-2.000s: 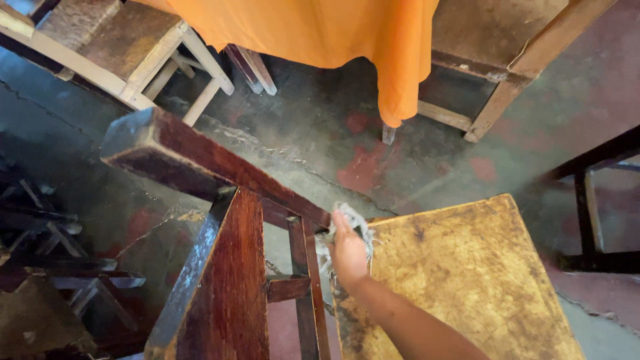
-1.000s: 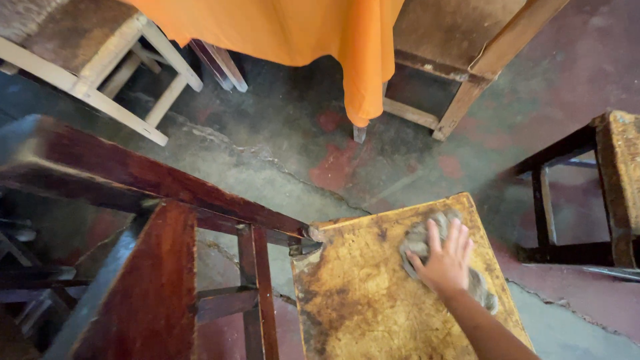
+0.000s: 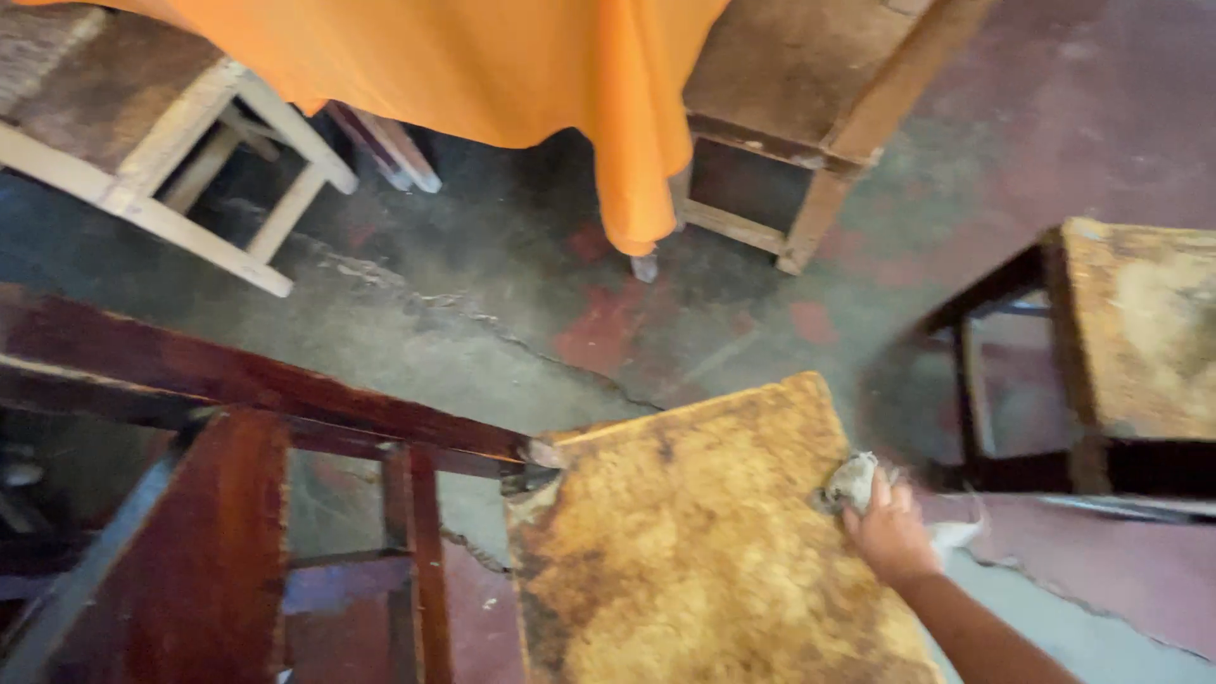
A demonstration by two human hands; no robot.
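Observation:
My right hand [image 3: 888, 532] is closed around a bunched grey cloth rag [image 3: 852, 481] at the right edge of a worn yellow-brown chair seat [image 3: 698, 532]. A loose end of the rag hangs out past the wrist, over the floor. Dark patches mottle the seat's surface. To the left, the chair's dark red wooden backrest frame [image 3: 351, 404] meets the seat at its far left corner. My left hand is out of the picture.
An orange tablecloth [image 3: 456, 66] hangs down at the top. A light wooden chair [image 3: 190, 152] stands at upper left, a brown wooden chair [image 3: 798, 85] at upper right. Another chair with a mottled seat [image 3: 1154, 332] is at the right. The floor [image 3: 427, 342] is cracked.
My right hand has gone with the rag from the backrest's end at the seat's left corner, across the seat, to its right edge. The view has shifted somewhat.

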